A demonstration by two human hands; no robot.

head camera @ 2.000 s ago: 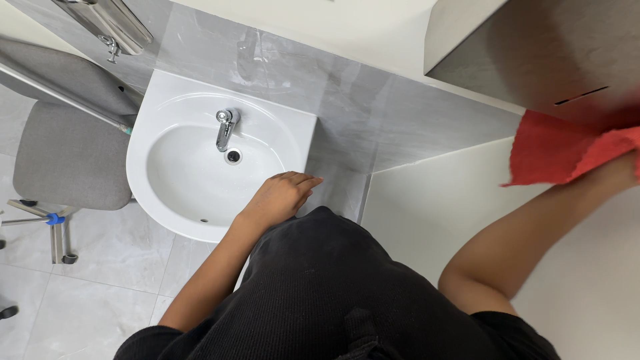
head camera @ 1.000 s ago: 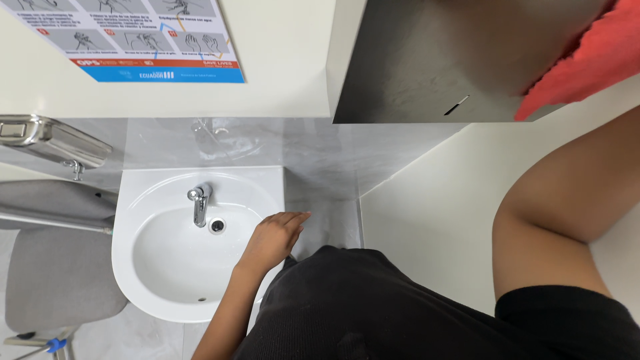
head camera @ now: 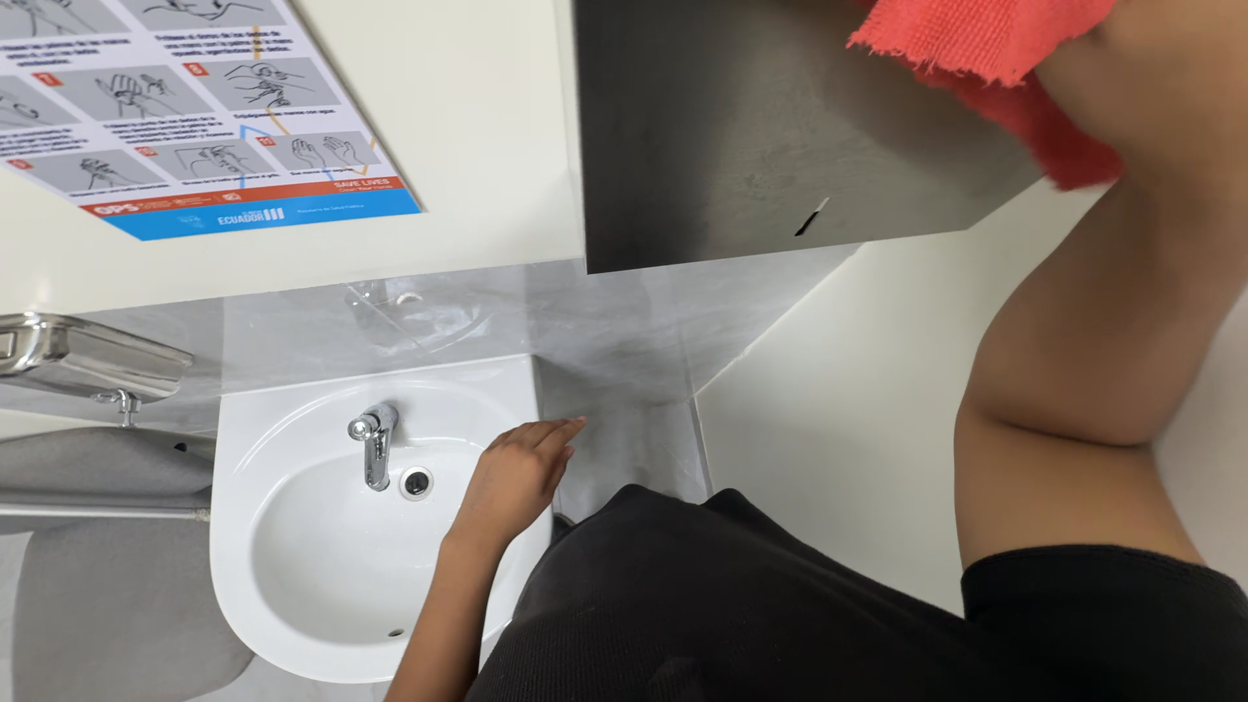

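Observation:
A red cloth (head camera: 990, 44) lies against the grey metal dispenser box (head camera: 721, 136) at the top right. My right hand (head camera: 1141, 88), partly cut off by the frame's edge, is on that cloth; its fingers are hidden, so its grip does not show. At the right edge of the white washbasin (head camera: 239, 468), my left hand (head camera: 522, 468) hangs over the rim with nothing in it, its fingers close together and loosely extended. A chrome tap (head camera: 376, 444) stands left of this hand, beside the drain.
A metal soap dispenser (head camera: 93, 356) is mounted on the wall at the left, above a grey chair (head camera: 117, 604). A printed handwashing poster (head camera: 195, 107) hangs at the upper left. A white wall (head camera: 838, 409) runs along the right.
The view has shifted, bringing the poster in. My right arm has risen with the red cloth, which shows higher against the metal box. My left hand stays by the basin's rim.

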